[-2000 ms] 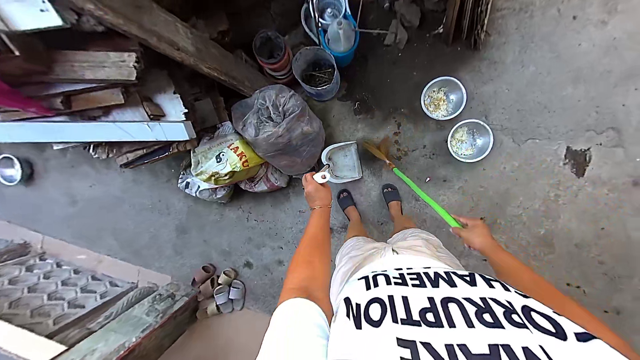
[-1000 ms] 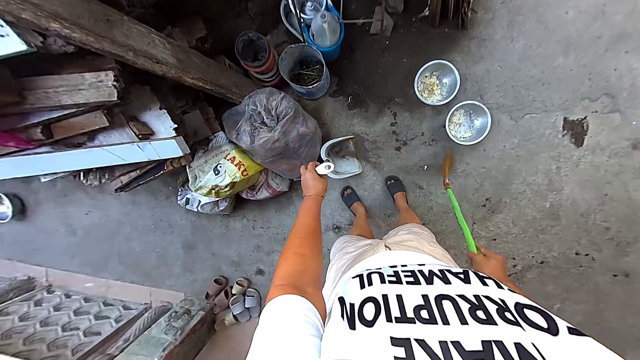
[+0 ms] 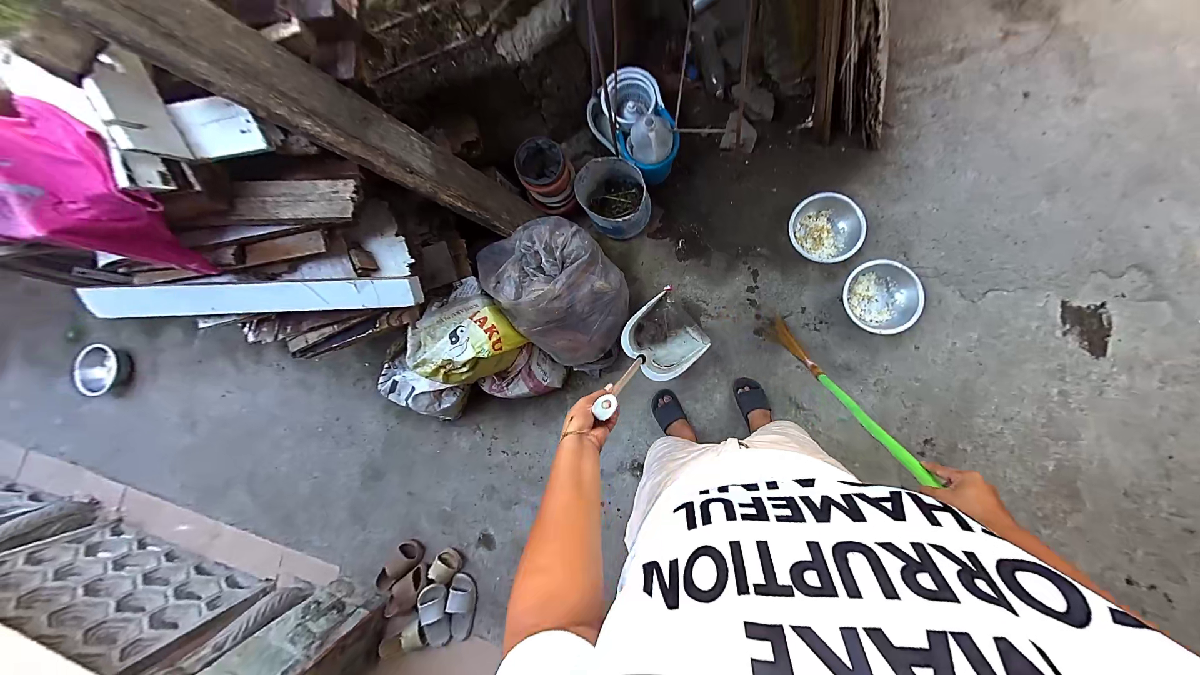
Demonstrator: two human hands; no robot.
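Note:
My left hand (image 3: 592, 419) grips the handle of a white dustpan (image 3: 664, 345), whose pan is near the ground just in front of my feet and beside a dark plastic garbage bag (image 3: 555, 291). Some dark debris shows in the pan. At the right, my right hand (image 3: 966, 489) is closed around the green handle of a broom (image 3: 867, 424). Its brown bristles point forward and touch or nearly touch the concrete, to the right of the dustpan. Filled sacks (image 3: 464, 342) lie against the garbage bag.
Two metal bowls (image 3: 827, 228) with food scraps sit ahead at the right. Buckets (image 3: 614, 197) and stacked pots (image 3: 545, 175) stand beyond the bag. A wooden beam (image 3: 309, 94) slants over piled boards (image 3: 253, 298) at the left. Several sandals (image 3: 433, 600) lie at lower left, near a patterned block wall (image 3: 112, 586).
Since one second ago, the broom's bristles have swung left, from below the bowls to nearer the dustpan. The dustpan has turned in my left hand, its handle now showing more.

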